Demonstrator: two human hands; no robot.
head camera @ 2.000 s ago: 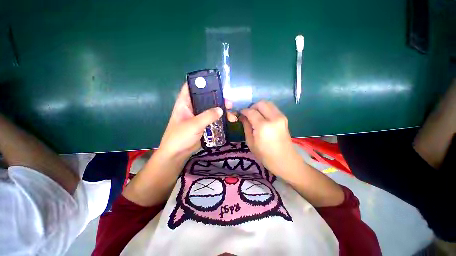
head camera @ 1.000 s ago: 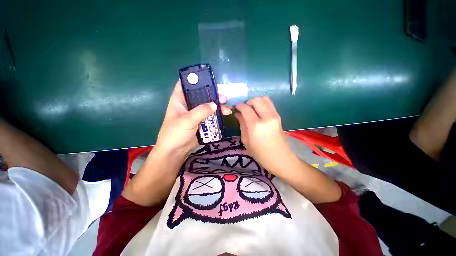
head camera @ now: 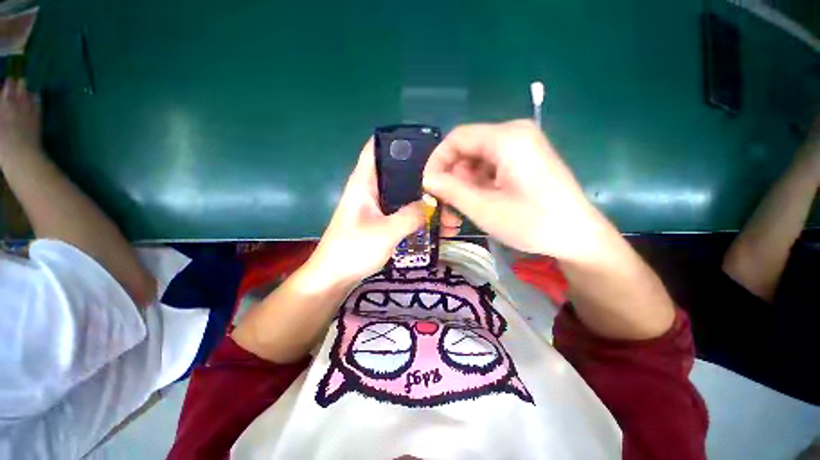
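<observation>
A black phone body [head camera: 402, 175] is held upright in front of my chest, with a round disc [head camera: 401, 149] near its far end and a pale patterned lower section [head camera: 413, 250] near me. My left hand [head camera: 370, 229] grips it from the left, thumb across its lower middle. A small yellowish patch shows at the thumb tip. My right hand [head camera: 490, 180] is at the phone's right side, fingers curled, fingertips at its edge. Whether they pinch a small part is hidden. The white-ended tool [head camera: 538, 92] lies beyond my right hand, its shaft mostly covered.
A clear sheet [head camera: 435, 92] lies on the green table [head camera: 270, 108] beyond the phone. A dark flat slab [head camera: 722, 61] is at the far right and a thin dark item [head camera: 87, 60] at the far left. Coworkers' arms [head camera: 56, 193] show at both sides.
My right hand has moved up and over to the phone's right edge, now covering part of the tool. The view has shifted. The disc looks darker, and a coworker's hand now shows at the far left.
</observation>
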